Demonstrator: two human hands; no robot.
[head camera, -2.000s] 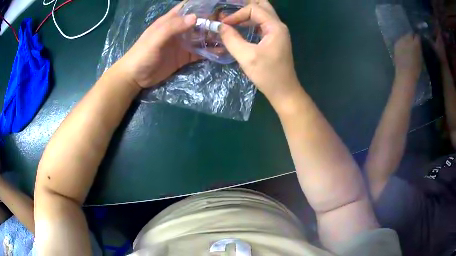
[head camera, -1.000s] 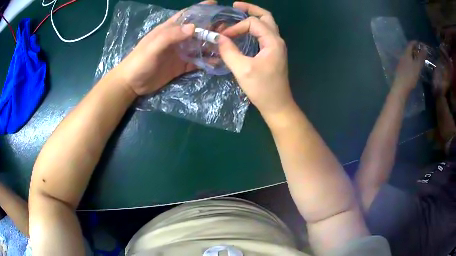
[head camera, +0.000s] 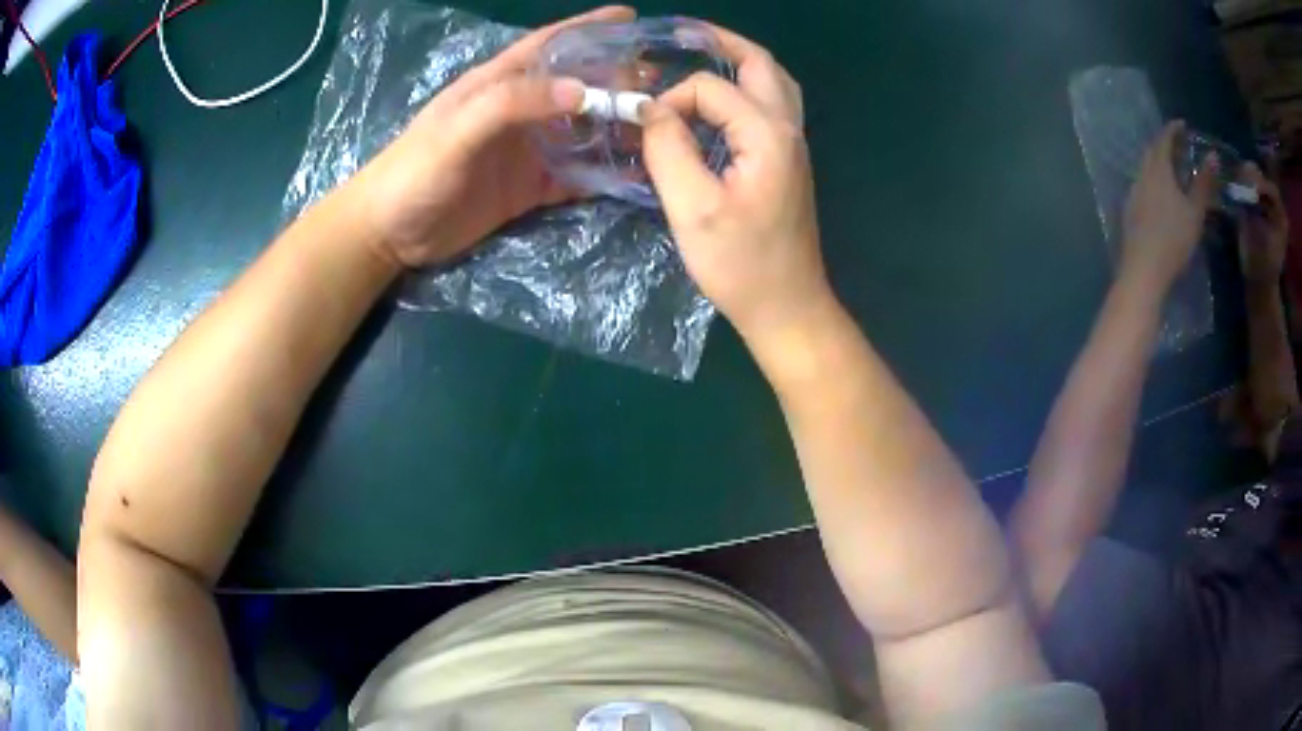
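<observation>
A clear round chopper bowl (head camera: 597, 174) is held on its side between my two bare hands, above a crumpled clear plastic bag (head camera: 607, 286) on the table. A short white hub (head camera: 614, 104) lies across the bowl's near side, between my fingertips. My left hand (head camera: 464, 164) wraps the bowl's left side, its thumb at the hub's left end. My right hand (head camera: 743, 186) has thumb and forefinger at the hub's right end, its other fingers behind the bowl. Blades cannot be made out clearly through the plastic.
The dark green table (head camera: 571, 471) curves across in front of me. A blue cloth (head camera: 72, 229) lies at the left, below a white cable (head camera: 236, 100) and red wire. At the right, another person's hands (head camera: 1171, 214) hold a clear part with a white piece beside a clear bag (head camera: 1121, 122).
My hands and the bowl have shifted slightly in view. A small gap now shows in the middle of the white hub. The neighbour's hands have moved a little around their part.
</observation>
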